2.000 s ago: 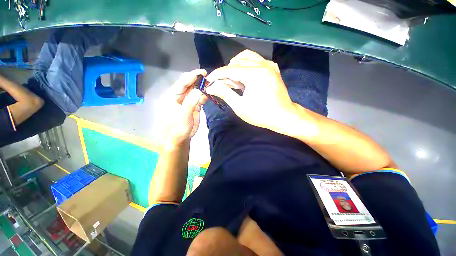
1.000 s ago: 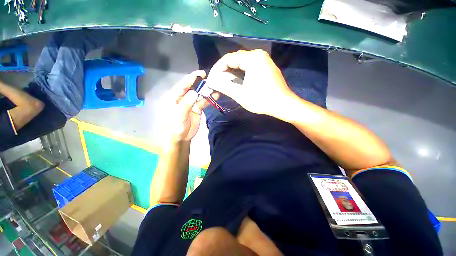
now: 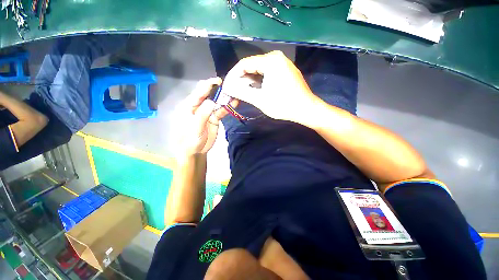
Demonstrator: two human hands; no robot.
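Observation:
A small dark blue and black connector housing is at the fingertips of my left hand, over my lap. Red and dark thin wires trail from the connector area below my fingers. My right hand is curled beside it, with thumb and fingertips closed at the wire side of the housing. A small pale piece shows between the hands. The hands are overexposed, so the exact grip of the right fingertips is hidden.
The green bench edge crosses the top, with black leads, a wire bundle and a pale plate. At left are a blue stool, a seated person, a cardboard box and a blue crate.
My right hand has shifted slightly and its fingers are more curled above the connector. The red wires below the fingers show more clearly than two seconds ago. My left hand stays nearly in place.

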